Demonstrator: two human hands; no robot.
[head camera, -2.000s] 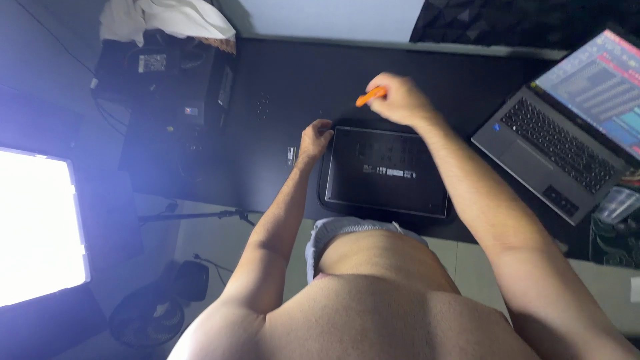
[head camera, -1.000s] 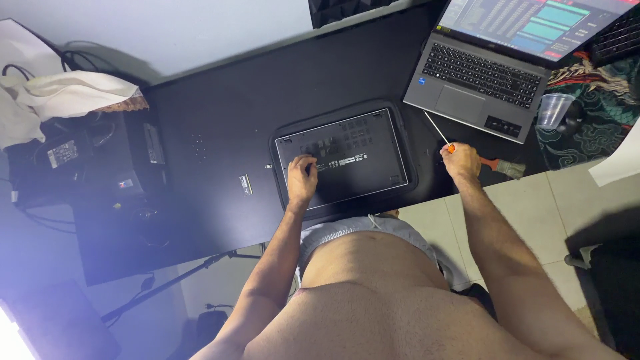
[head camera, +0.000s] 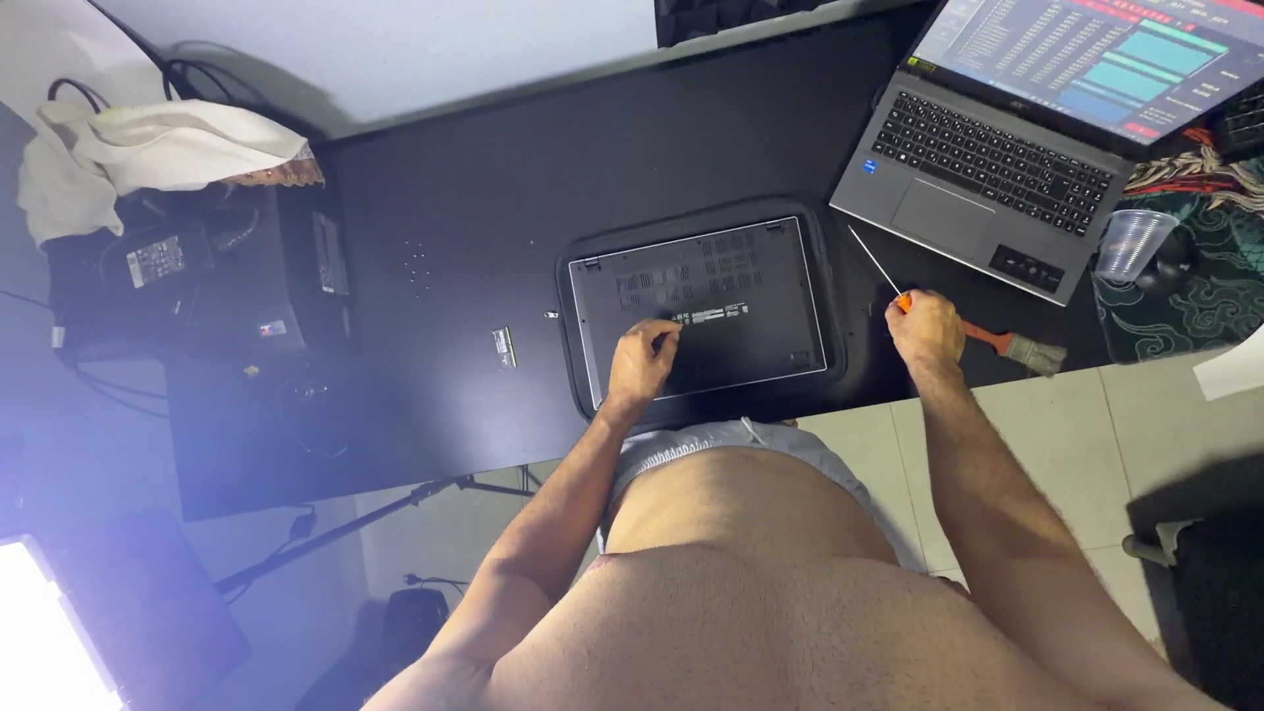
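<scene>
A closed laptop lies bottom side up on a dark padded sleeve at the desk's front edge. My left hand is over its lower left part, fingertips pinched near the label; whether something small is between them I cannot tell. My right hand grips an orange-handled screwdriver, its shaft pointing up and left toward the open laptop. A paintbrush with a reddish handle lies by that hand, its handle end hidden. Left of the sleeve are a memory module and several tiny screws.
An open laptop stands at the right, beside a clear plastic cup and a patterned cloth. At the left a black computer case lies under a white cloth. A bright lamp shines at lower left.
My right hand has moved with the screwdriver from above the upturned laptop to the right, beside the paintbrush. My left hand has moved from the laptop's left corner onto its underside.
</scene>
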